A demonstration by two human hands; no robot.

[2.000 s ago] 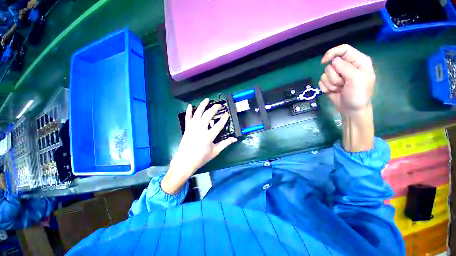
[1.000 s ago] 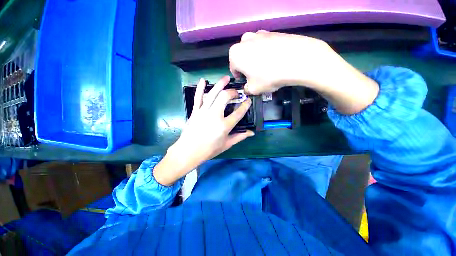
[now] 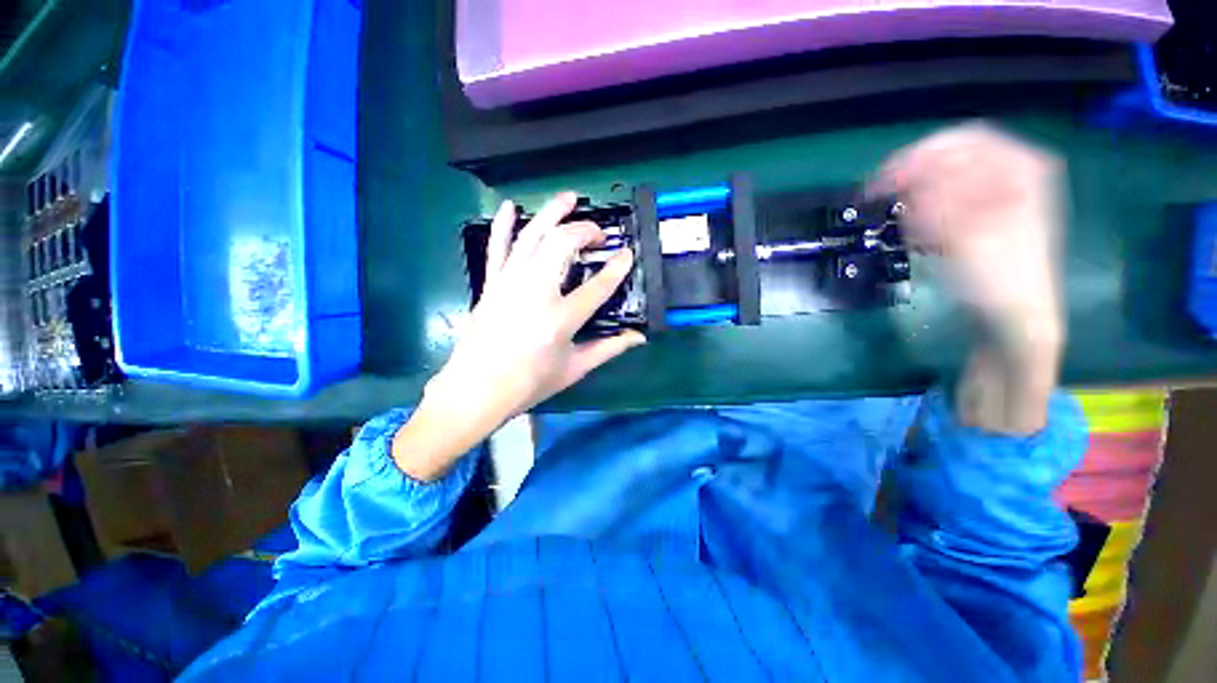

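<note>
A black press fixture [image 3: 781, 278] with two blue bars lies on the green bench. Its silver toggle clamp [image 3: 817, 246] runs along the right part. A black housing [image 3: 618, 300] sits at the fixture's left end. My left hand [image 3: 534, 287] lies over the housing with fingers spread, thumb at its near edge and fingertips on its inner part, holding it. My right hand [image 3: 981, 214] is blurred at the fixture's right end, by the clamp. The clamp's handle is hidden, so its grip cannot be told.
A large blue bin [image 3: 220, 200] stands at left, with clear trays [image 3: 60, 254] beyond it. A pink foam sheet [image 3: 801, 30] lies on a black foam pad [image 3: 801, 100] behind the fixture. Blue bins show at the right edge. Striped sheets [image 3: 1118, 454] are below the bench at right.
My right hand has moved from the housing to the fixture's right end, uncovering the blue bars and clamp. My left hand has stayed on the housing.
</note>
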